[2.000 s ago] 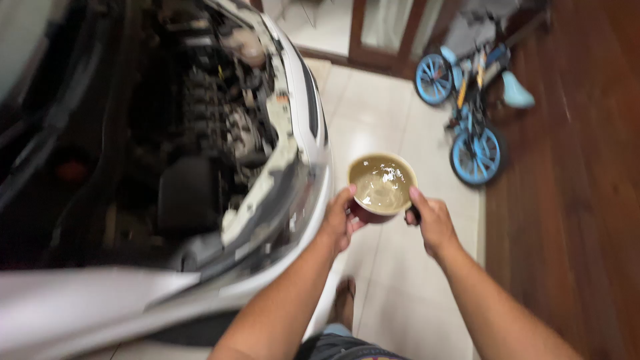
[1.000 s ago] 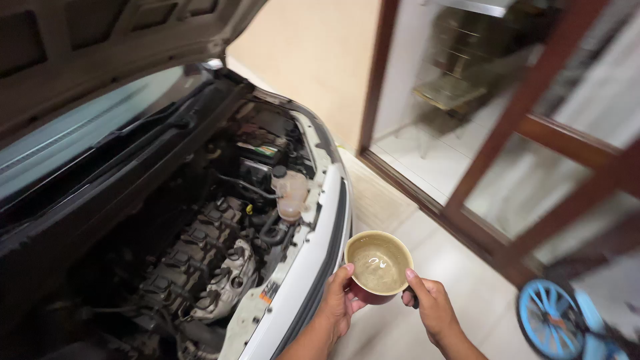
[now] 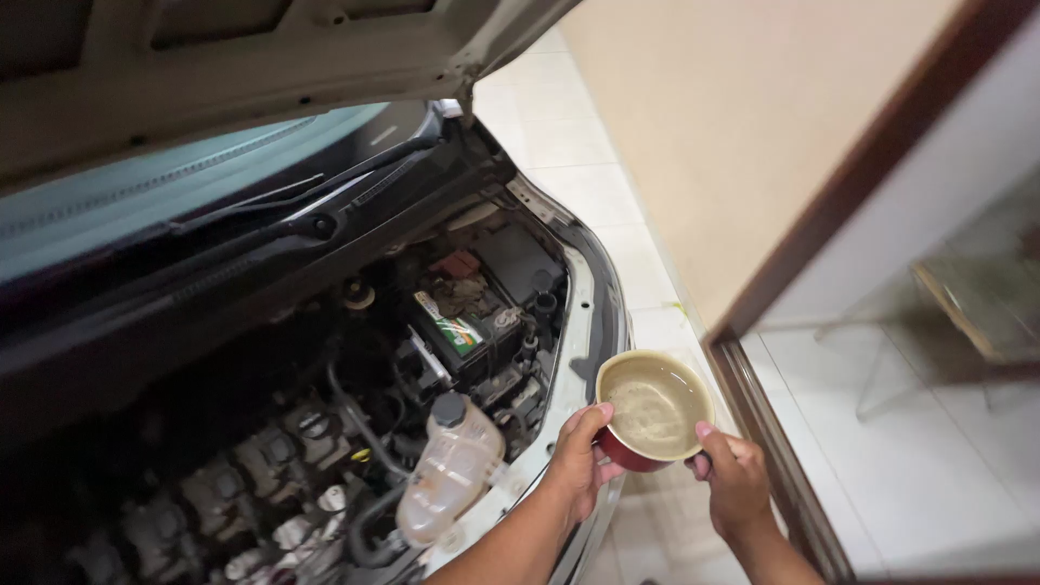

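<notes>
A red pot with a cream inside holds clear liquid and is level between my hands, beside the car's front edge. My left hand grips its left side, thumb on the rim. My right hand holds it at the right, around a dark handle that is mostly hidden, thumb near the rim. Left of the pot, in the open engine bay, sit a translucent coolant reservoir with a black cap and a car battery with a green and white label.
The raised hood spans the top left, above the windshield and wiper arm. The engine lies at lower left. A beige wall and a brown door frame stand at the right, over tiled floor.
The view has swung strongly toward the battery side of the engine bay. Both hands still hold the pot, which has moved along the car's front. The blue-wheeled bicycle has left the view.
</notes>
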